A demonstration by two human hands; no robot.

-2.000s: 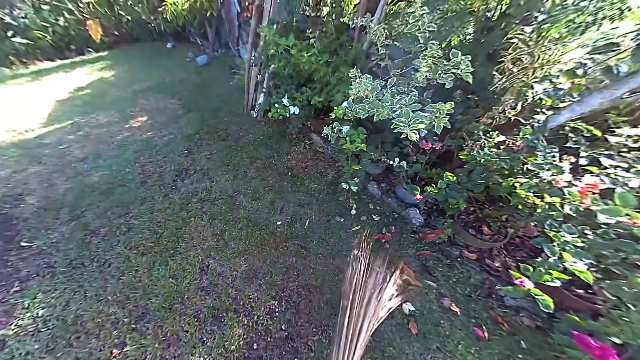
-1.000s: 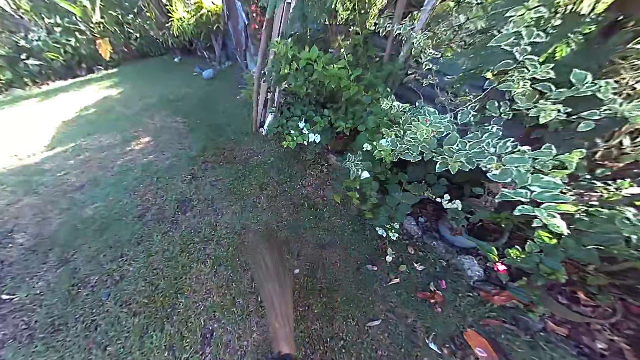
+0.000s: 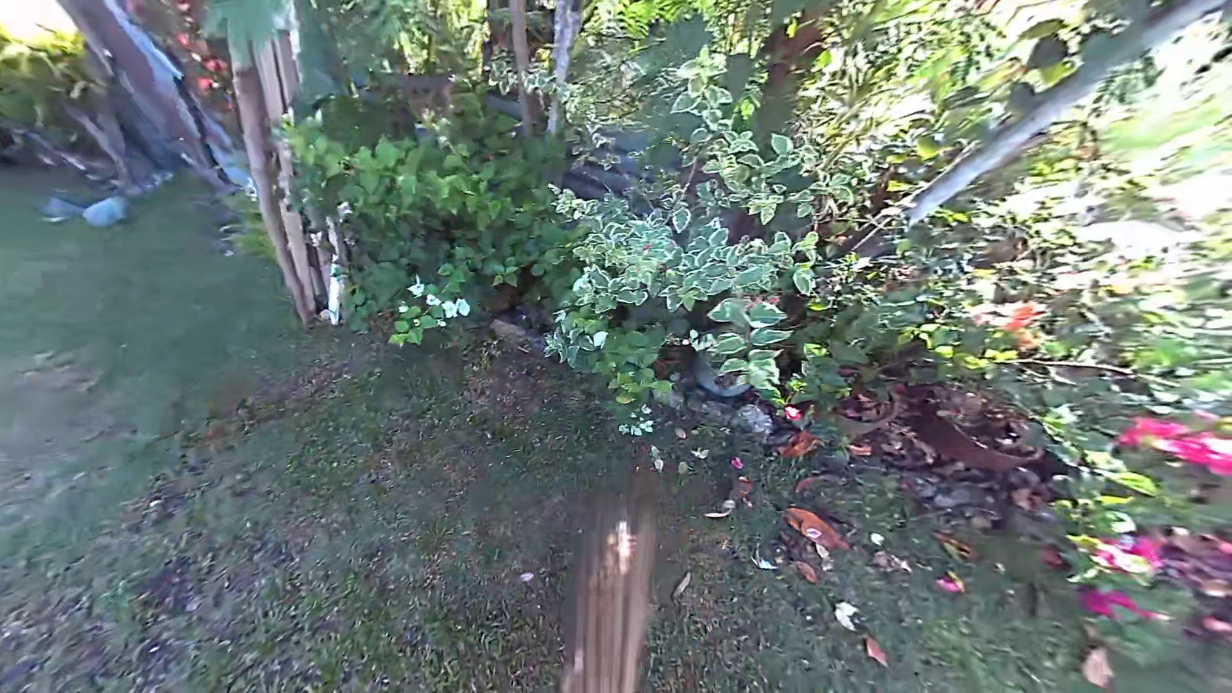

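A broom head of long, straw-coloured bristles (image 3: 611, 602) reaches up from the bottom edge of the head view, blurred, over short grass. Its handle end lies outside the frame. Neither my left hand nor my right hand shows, so what holds the broom is hidden. Just right of the bristles, an orange-brown dry leaf (image 3: 814, 527), a pale petal (image 3: 846, 616) and several small leaves lie on the grass along the bed's edge.
A variegated shrub (image 3: 674, 255) and a green bush (image 3: 433, 202) overhang the stone edging (image 3: 753, 418). Thin upright trunks (image 3: 279, 183) stand at the left. Pink flowers (image 3: 1179, 443) lean in at the right, beneath a slanting pale branch (image 3: 1039, 120). A bluish stone (image 3: 105, 211) lies at the far left.
The bristles were at the lower right of the grass near the bed two seconds ago, then further left, and are now nearer the bed again. The view has shifted too.
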